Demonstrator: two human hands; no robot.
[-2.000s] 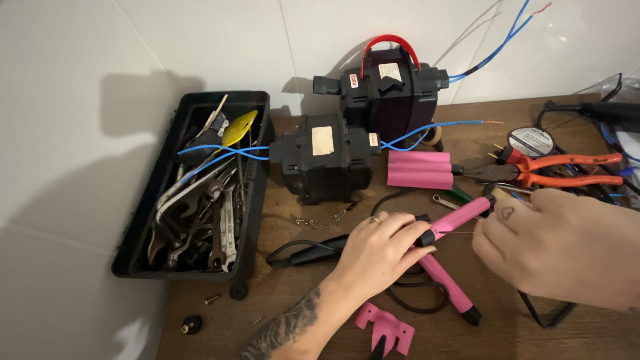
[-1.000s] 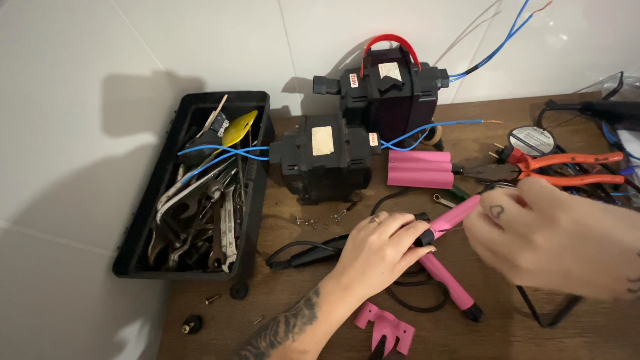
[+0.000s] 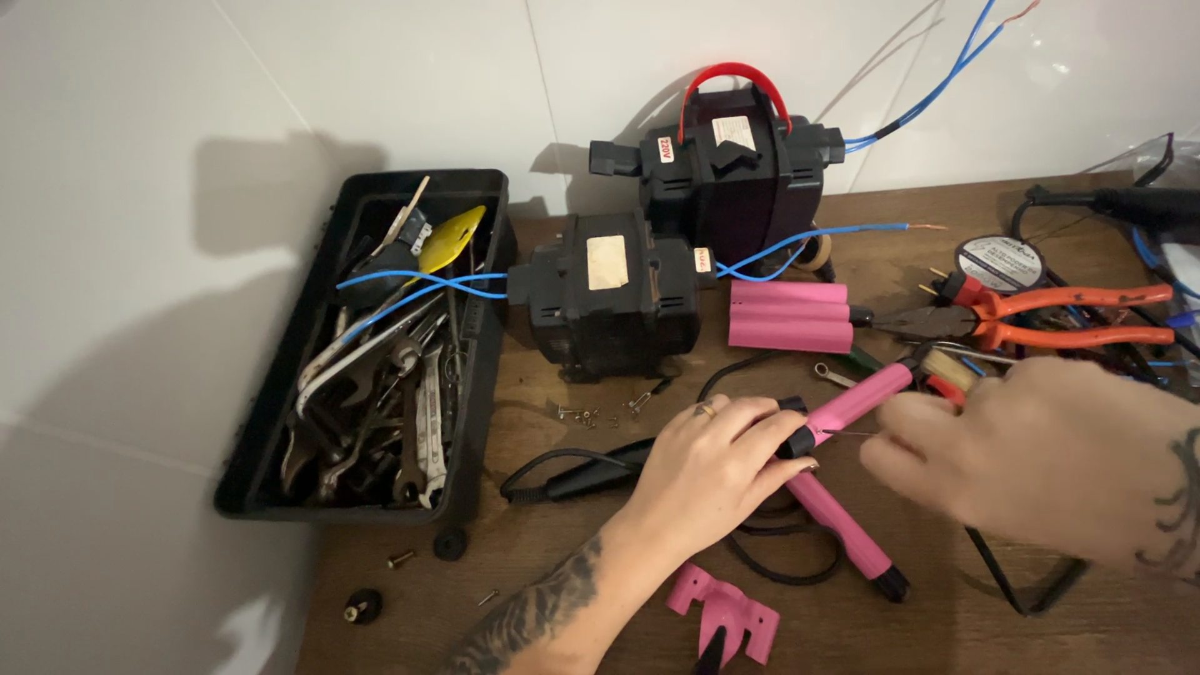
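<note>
My left hand [image 3: 717, 464] holds the black joint of a pink, black-tipped hair styling iron [image 3: 858, 403], whose other pink arm [image 3: 839, 525] slants down to the right. Closed around a tool, my right hand [image 3: 1012, 450] is just right of the joint; the tool's thin metal shaft [image 3: 848, 432] reaches the pink part, while its handle is hidden in the fingers. A pink ribbed shell [image 3: 789, 317] lies above the iron. Below my left hand is a pink bracket-like piece [image 3: 722, 619]. Small screws [image 3: 586, 415] lie loose left of my left hand.
A black tray [image 3: 230, 469] of wrenches stands at left. Two black transformers [image 3: 614, 309] [image 3: 741, 178] with blue wires sit near the wall. Orange-handled pliers [image 3: 1078, 314], a round labelled tin [image 3: 999, 262] and tangled cables are at right. A black cord [image 3: 787, 574] loops under the iron.
My right hand has moved slightly down from the upper pink arm's end to beside the joint, where a thin shaft now shows. My left hand has stayed on the joint.
</note>
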